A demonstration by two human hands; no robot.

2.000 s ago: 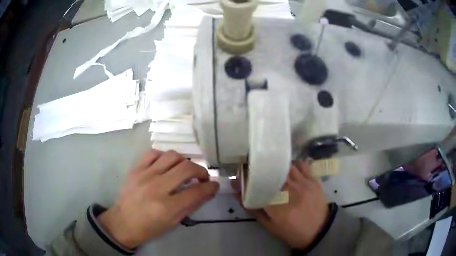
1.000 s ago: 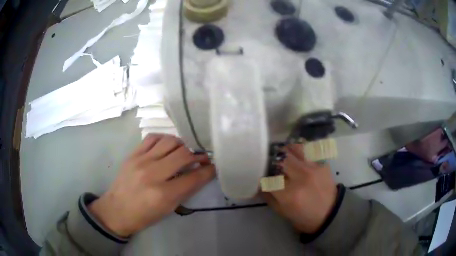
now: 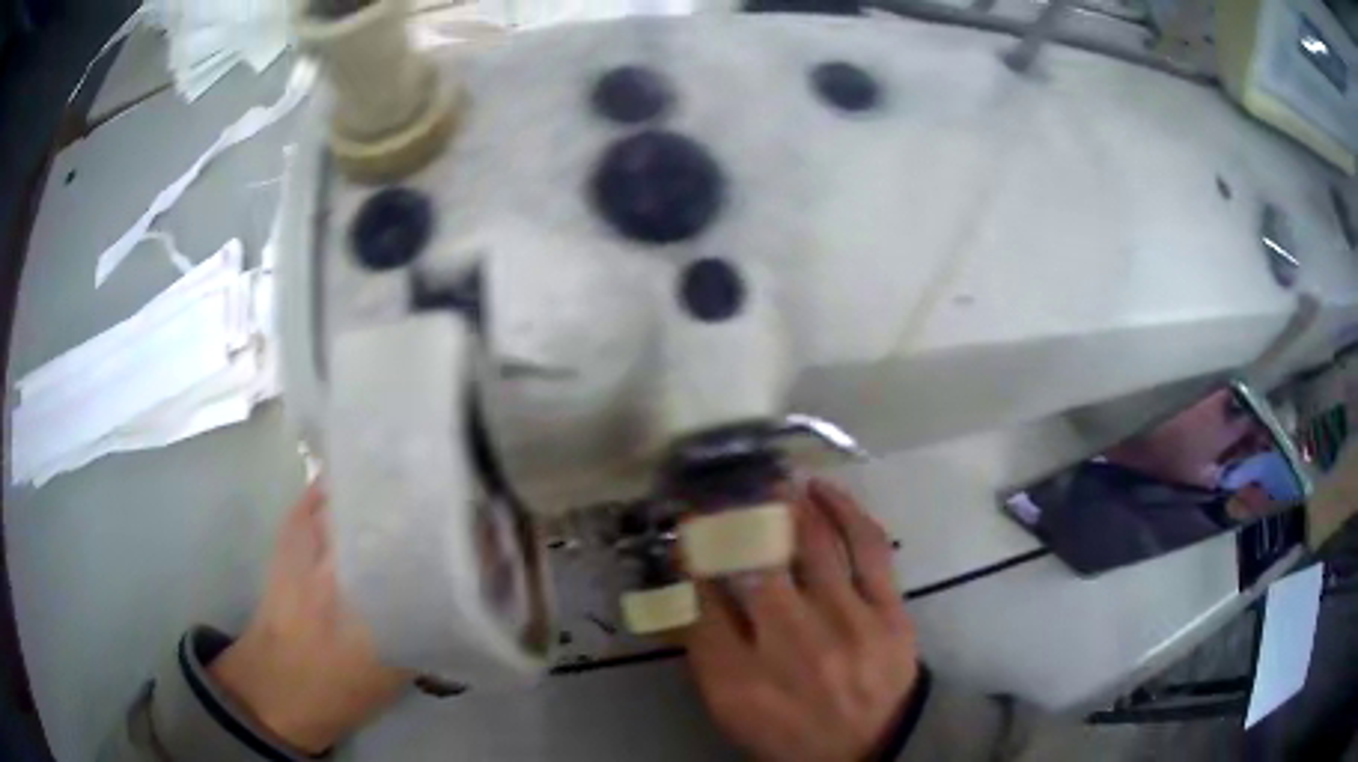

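Observation:
The off-white sewing machine head [image 3: 864, 194] fills the middle of the view, blurred. Its thick curved guard [image 3: 410, 506] stands in front of my left hand [image 3: 305, 640] and hides the fingers. My right hand [image 3: 812, 640] lies on the machine bed right of the needle area, palm down, its fingertips partly behind the cream ribbed block [image 3: 737, 539]. The presser foot and needle cannot be made out clearly. No fabric shows at my fingers. White cut strips [image 3: 142, 372] lie fanned in a stack at the left.
A narrow white ribbon [image 3: 186, 176] lies behind the stack. More white pieces [image 3: 224, 37] are at the back left. A dark smartphone [image 3: 1162, 484] lies at the right. A control panel [image 3: 1299, 67] stands at the upper right. A small white card [image 3: 1284, 648] is at the lower right.
The view has shifted, so the machine head sits further left and covers the piles behind it. My left hand is now mostly behind the guard. More of my right hand's fingers show.

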